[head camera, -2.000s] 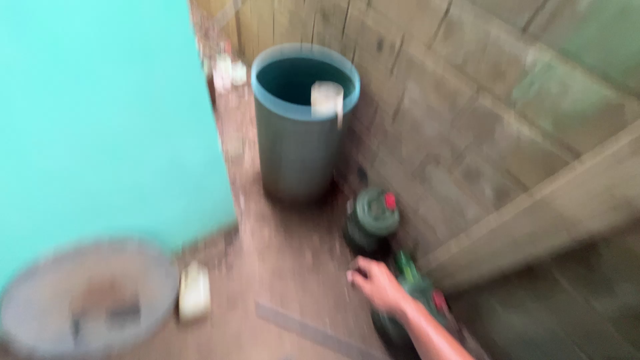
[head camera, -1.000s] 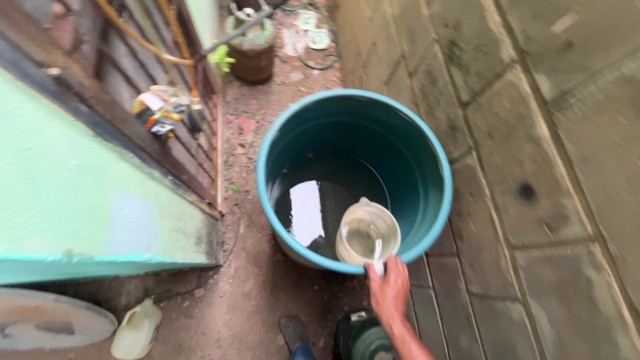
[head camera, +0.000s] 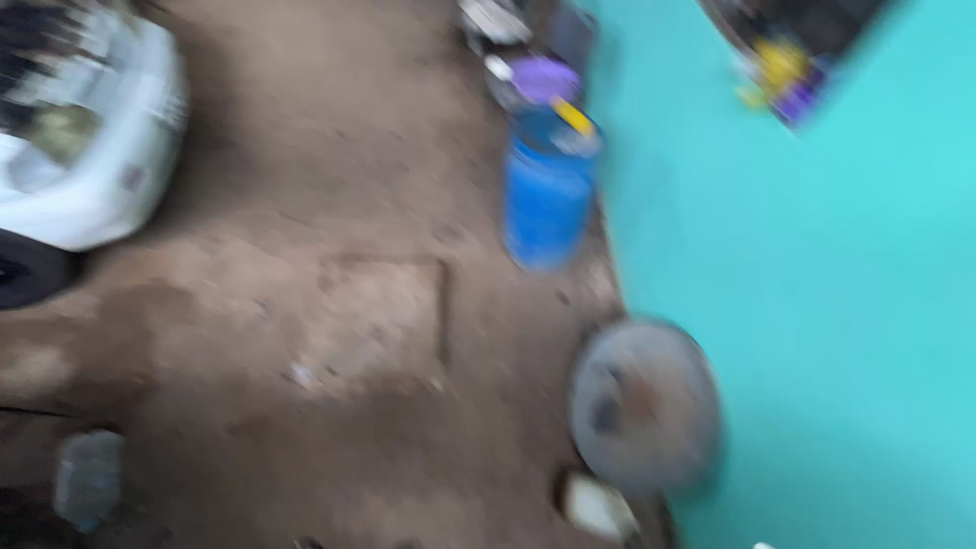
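Neither of my hands is in this blurred view. A blue plastic barrel (head camera: 549, 202) stands on the dirt ground beside a turquoise wall (head camera: 823, 305), with a yellow object (head camera: 573, 117) at its rim. Behind the barrel is a purple round container (head camera: 544, 79). A round grey lid or disc (head camera: 644, 408) rests against the foot of the wall, and a pale plastic jug (head camera: 596, 506) lies just below it. At the bottom right edge a small white tip (head camera: 762, 546) shows; what it belongs to cannot be told.
A white vehicle (head camera: 145, 152) with a dark tyre (head camera: 30, 271) is at the upper left. A translucent container (head camera: 89, 476) sits at the lower left. A square slab (head camera: 389, 324) lies in the ground mid-view. A dark opening in the wall, with yellow and purple items (head camera: 785, 72), is at the upper right.
The view has swung far away from the teal bin. One second ago a hand held a translucent dipper in that bin; hand, dipper and bin are now out of view.
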